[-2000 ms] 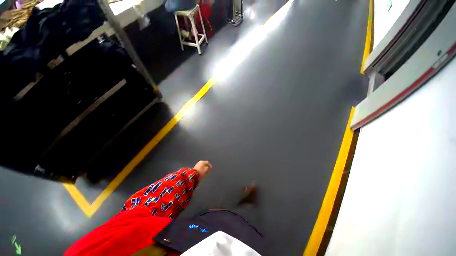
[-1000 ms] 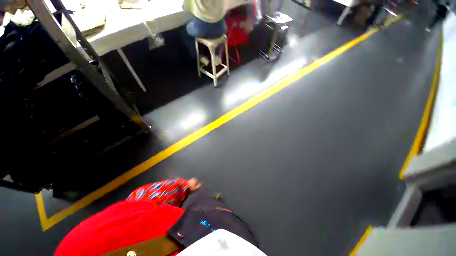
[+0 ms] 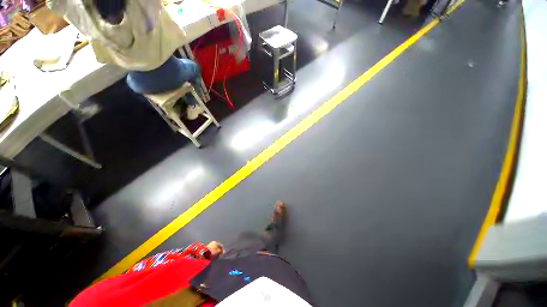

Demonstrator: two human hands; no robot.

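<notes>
My left hand (image 3: 215,248) hangs low at the bottom centre, beside the dark apron (image 3: 246,277) with small blue lettering. It is small and partly turned away, and its fingers cannot be made out; nothing shows in it. A red patterned sleeve cover (image 3: 165,258) is on that forearm. My right hand is out of the picture. A brown shoe (image 3: 279,208) on my dark-trousered leg shows ahead of the apron on the grey floor (image 3: 372,162).
A person (image 3: 135,36) sits on a pale stool (image 3: 183,120) at a long white table (image 3: 60,90) on the left. A metal stool (image 3: 279,39) and red box (image 3: 221,65) are beyond. A yellow line (image 3: 288,135) runs diagonally; a white wall (image 3: 537,132) stands right.
The view has moved forward along the lane. The dark rack has shifted to the lower left edge, and the seated person and table have come nearer. My left hand is slightly lower.
</notes>
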